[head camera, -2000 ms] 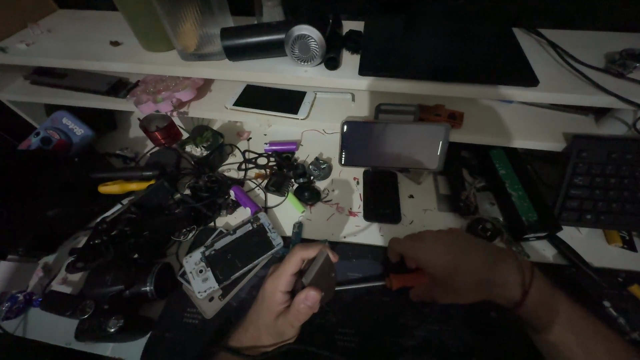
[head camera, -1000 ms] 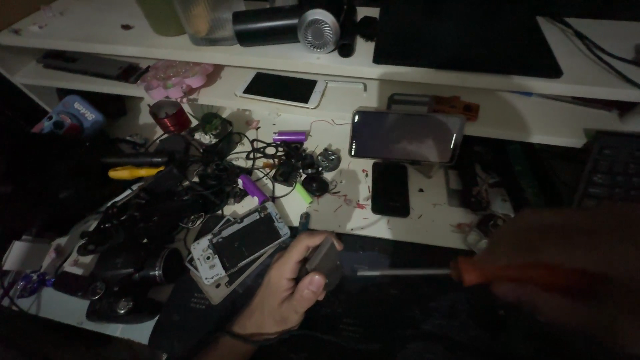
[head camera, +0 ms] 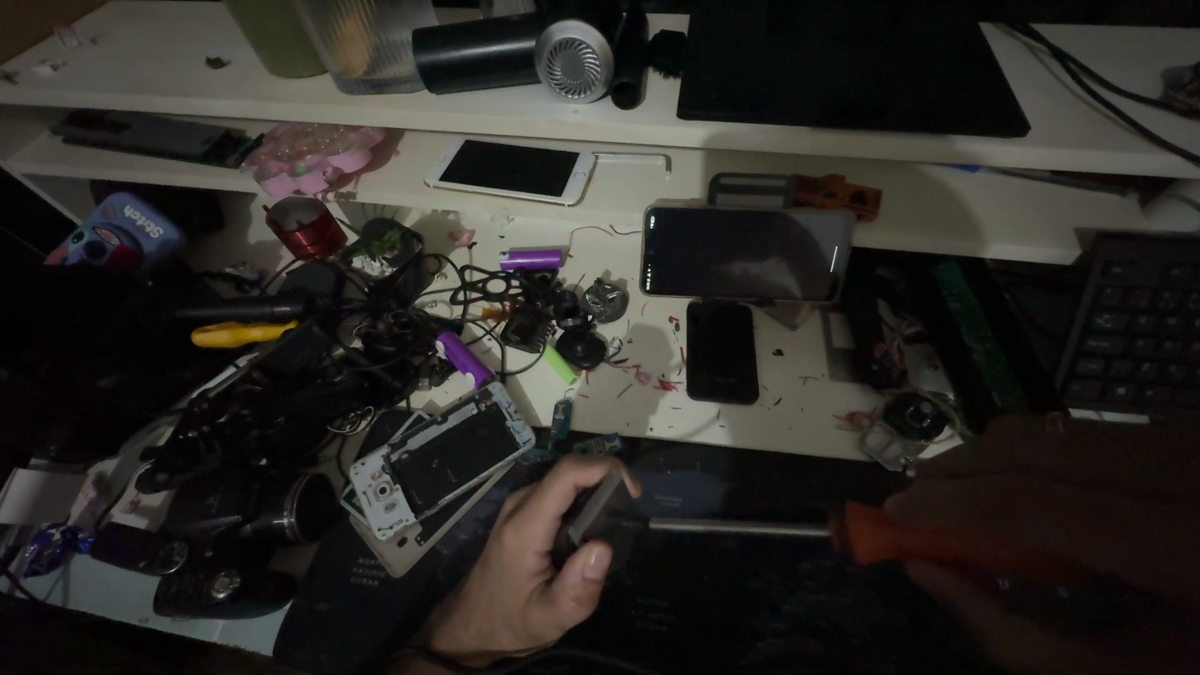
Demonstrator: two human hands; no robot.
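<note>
My left hand (head camera: 539, 562), low in the middle of the view, grips a small dark block-like object (head camera: 600, 520) between thumb and fingers. From the right, my right hand (head camera: 1022, 544) holds a screwdriver by its orange handle (head camera: 900, 536); that hand is in deep shadow. The screwdriver's metal shaft (head camera: 741, 529) points left at the dark object; whether its tip touches cannot be told. Beside my left hand lies an opened smartphone frame (head camera: 441, 464) on another phone part. Both hands are above a dark mat (head camera: 684, 619).
Cables and small electronic parts (head camera: 375, 328) crowd the left, with purple cylindrical cells (head camera: 464, 359) among them. A black phone (head camera: 722, 352) lies behind the hands, below a larger lit phone (head camera: 745, 253). A keyboard (head camera: 1139, 328) stands at right. A shelf edge (head camera: 525, 202) holds a white phone (head camera: 514, 171).
My right hand has moved to the right, and more of the screwdriver's shaft shows than two seconds ago. My left hand still holds the dark object.
</note>
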